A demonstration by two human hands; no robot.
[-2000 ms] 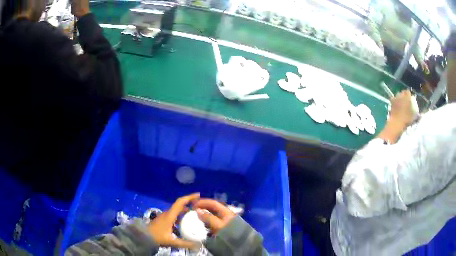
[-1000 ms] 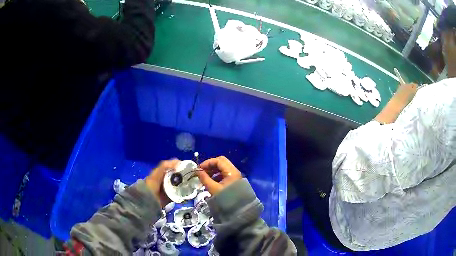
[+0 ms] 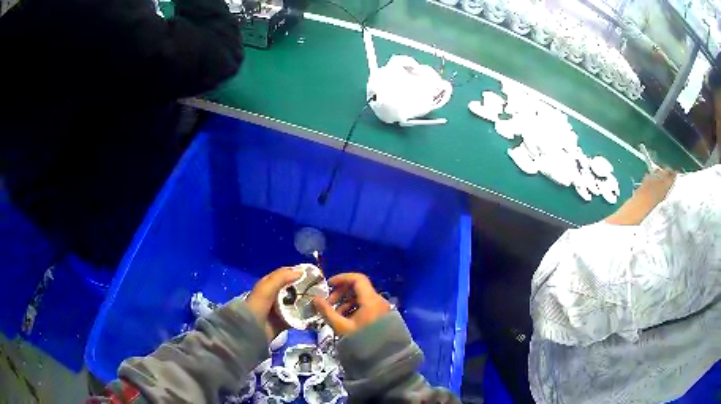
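Observation:
My left hand (image 3: pixel 273 301) holds a white camera head (image 3: pixel 303 298) over the blue bin, its open side with a dark round hole facing up. My right hand (image 3: pixel 349 304) is at the head's right rim, fingers bent at its thin wires; a small white plug (image 3: pixel 317 256) stands up above the rim. Whether the right fingers pinch the wires is hard to tell. More heads (image 3: pixel 305 360) lie in the bin below my hands.
On the green bench (image 3: pixel 316 95) lie a white camera body (image 3: pixel 405 91) with antennas, its black cable hanging into the blue bin (image 3: pixel 461 292), and a pile of white covers (image 3: pixel 545 142). People sit at left and right.
The head in my left hand is tilted and turned from how it was a second ago, with the right hand still at its wires. Earlier both hands were around a head showing its smooth side.

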